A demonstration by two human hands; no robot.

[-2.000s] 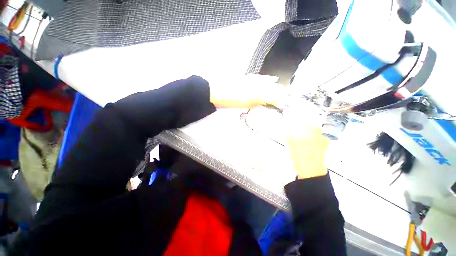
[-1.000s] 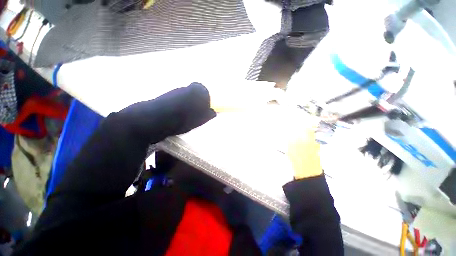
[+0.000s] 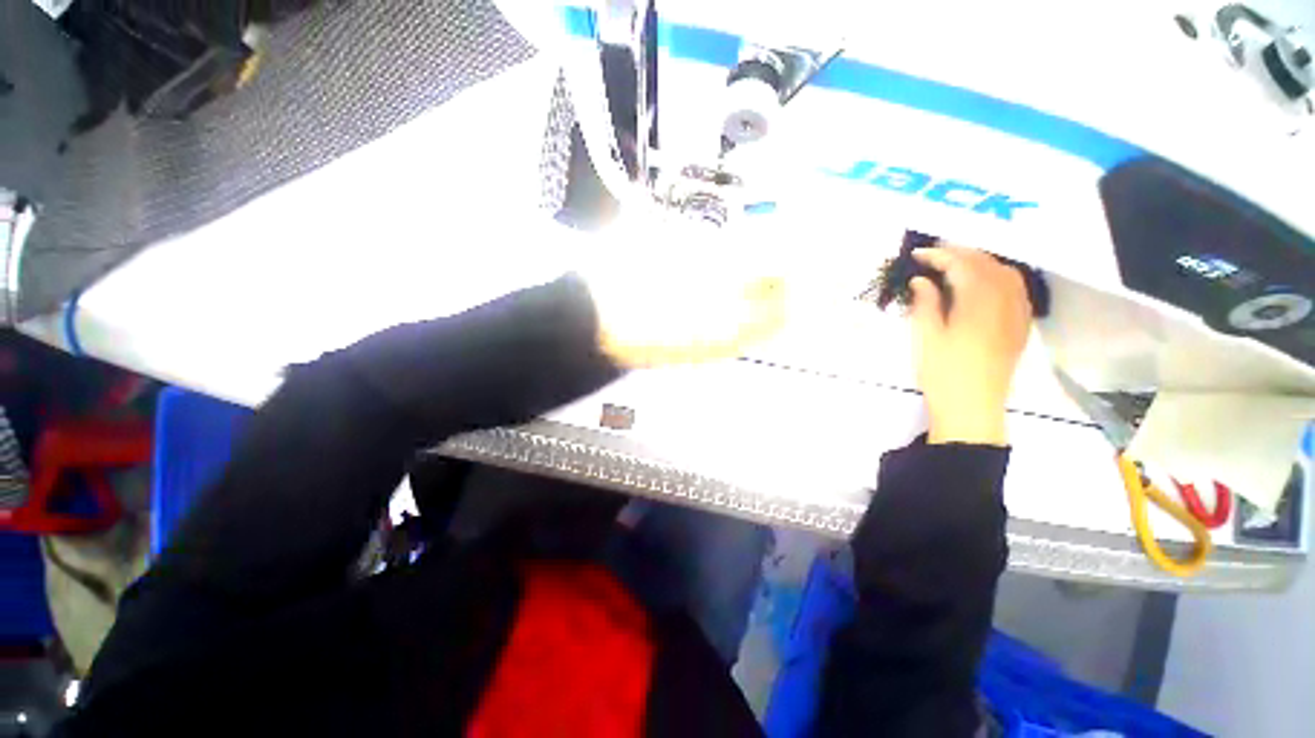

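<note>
My right hand [image 3: 973, 325] is at the black thread tangle [image 3: 911, 270] below the JACK lettering, its fingers closed on the fuzzy clump. My left hand [image 3: 678, 317] lies on the white table below the needle area [image 3: 702, 192], mostly washed out by glare; whether it holds anything cannot be told. The sewing machine [image 3: 923, 108] stands beyond my hands. A strip of checked fabric [image 3: 557, 152] shows left of the needle area, its near end lost in glare.
A checked grey panel [image 3: 289, 130] lies at the far left, with a dark bundle behind it. A small brown tab [image 3: 617, 417] lies near the ruler-marked edge [image 3: 692, 485]. Orange-yellow-handled scissors [image 3: 1161, 526] and a red-handled tool [image 3: 1201, 503] lie at the right end. Blue crates stand below.
My right hand has moved from the needle area rightward to the thread tangle. My left hand remains near the needle. The view has turned right, showing more of the machine.
</note>
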